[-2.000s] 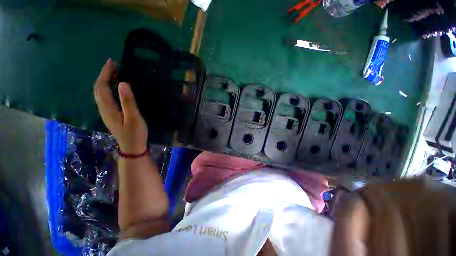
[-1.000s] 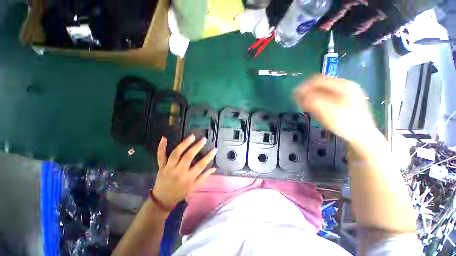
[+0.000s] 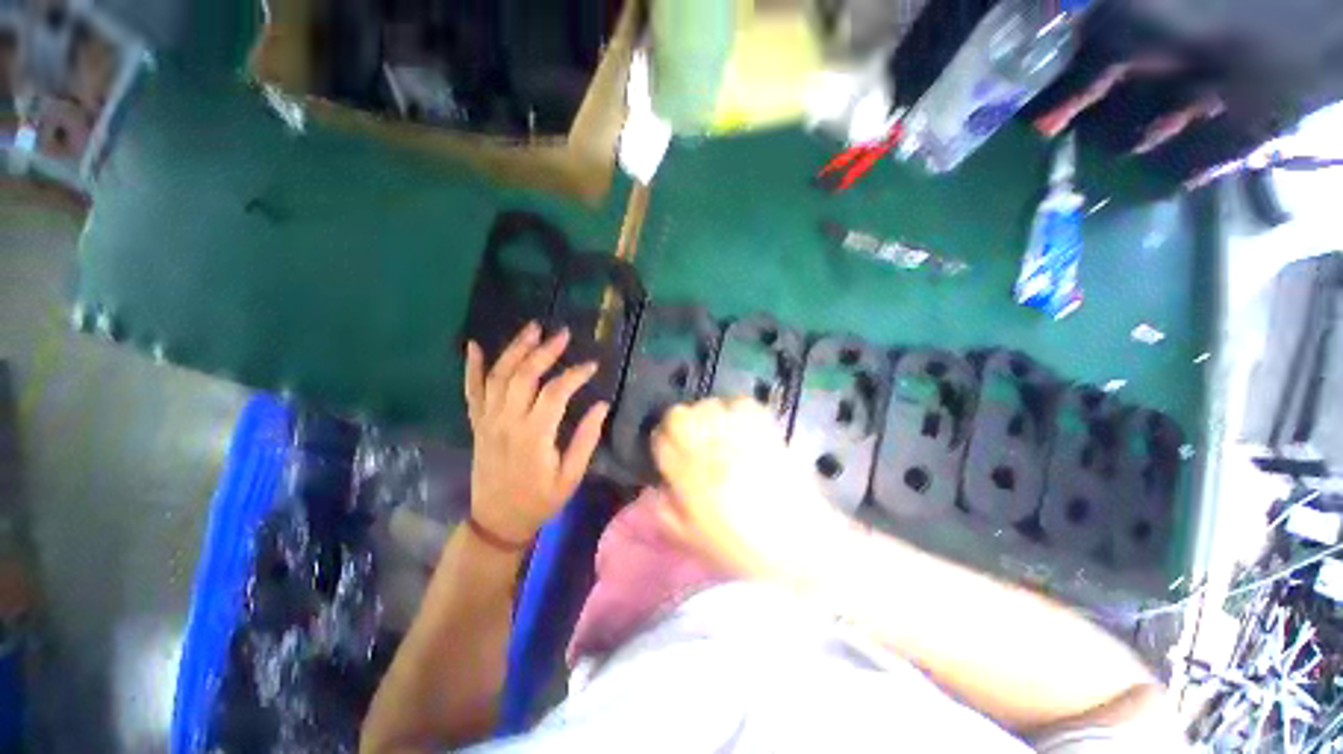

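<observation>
A row of several black oblong housings (image 3: 916, 442) lies side by side along the near edge of the green mat, each with openings and a round hole. My left hand (image 3: 526, 427) rests with spread fingers on the lower part of the two leftmost, darker housings (image 3: 516, 280). My right hand (image 3: 717, 464) is over the third and fourth housings from the left, fingers bent. It is blurred, and whether it holds a small part cannot be seen.
A cardboard box (image 3: 442, 155) of black parts stands at the back left. Red-handled snips (image 3: 860, 158), a clear bottle (image 3: 987, 92), a thin tool (image 3: 891, 251) and a blue-and-white glue tube (image 3: 1052, 251) lie behind the row. Tangled wires (image 3: 1281, 648) are at right, a blue crate (image 3: 221, 589) below left.
My right hand has come down from above the mat's right side to the housings near my left hand. My left hand has shifted onto the leftmost housings. The view has turned slightly.
</observation>
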